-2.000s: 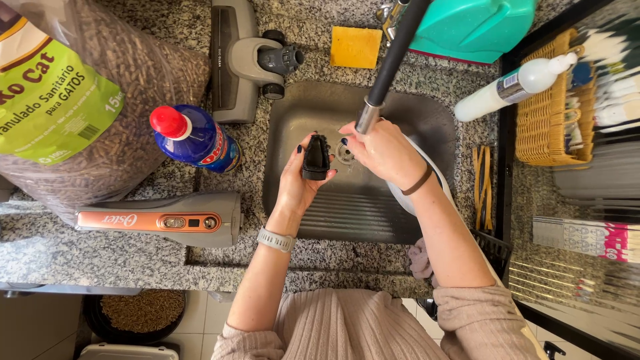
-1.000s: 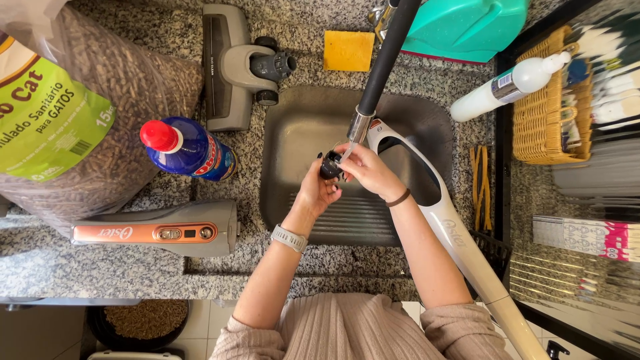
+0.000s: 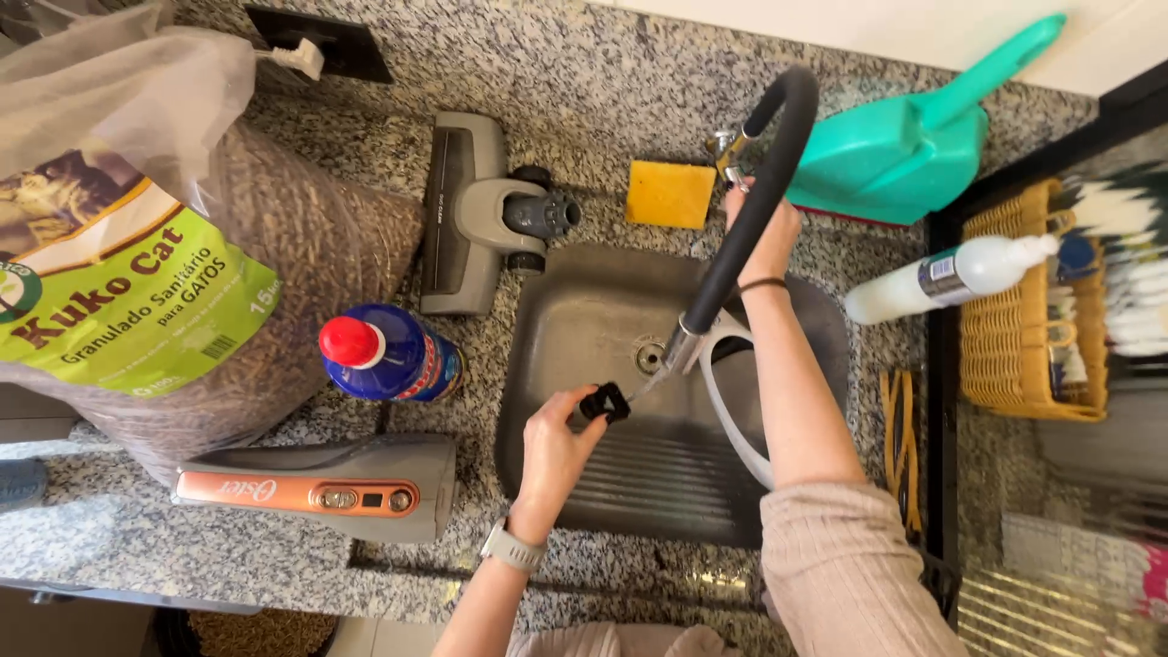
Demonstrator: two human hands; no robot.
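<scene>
My left hand (image 3: 555, 443) holds a small black plastic part (image 3: 605, 403) over the steel sink (image 3: 584, 292), its opening turned toward the spout. A thin stream of water runs from the metal nozzle of the black flexible faucet (image 3: 748, 210) at the part. My right hand (image 3: 769, 233) reaches past the hose to the tap handle (image 3: 737, 180) at the back, with its fingers on it and partly hidden. Under my right forearm, a pale vacuum cleaner handle (image 3: 721, 401) lies in the sink.
Left of the sink are a vacuum floor head (image 3: 474, 219), a blue bottle with a red cap (image 3: 388, 351), an Oster vacuum body (image 3: 315, 488) and a bag of cat litter (image 3: 310, 237). A yellow sponge cloth (image 3: 671, 194), green dustpan (image 3: 899, 155), white bottle (image 3: 949, 274) and wicker basket (image 3: 1022, 310) stand behind and right.
My right hand has left the black part and moved back to the tap handle. My left hand keeps the part, now held apart from the nozzle.
</scene>
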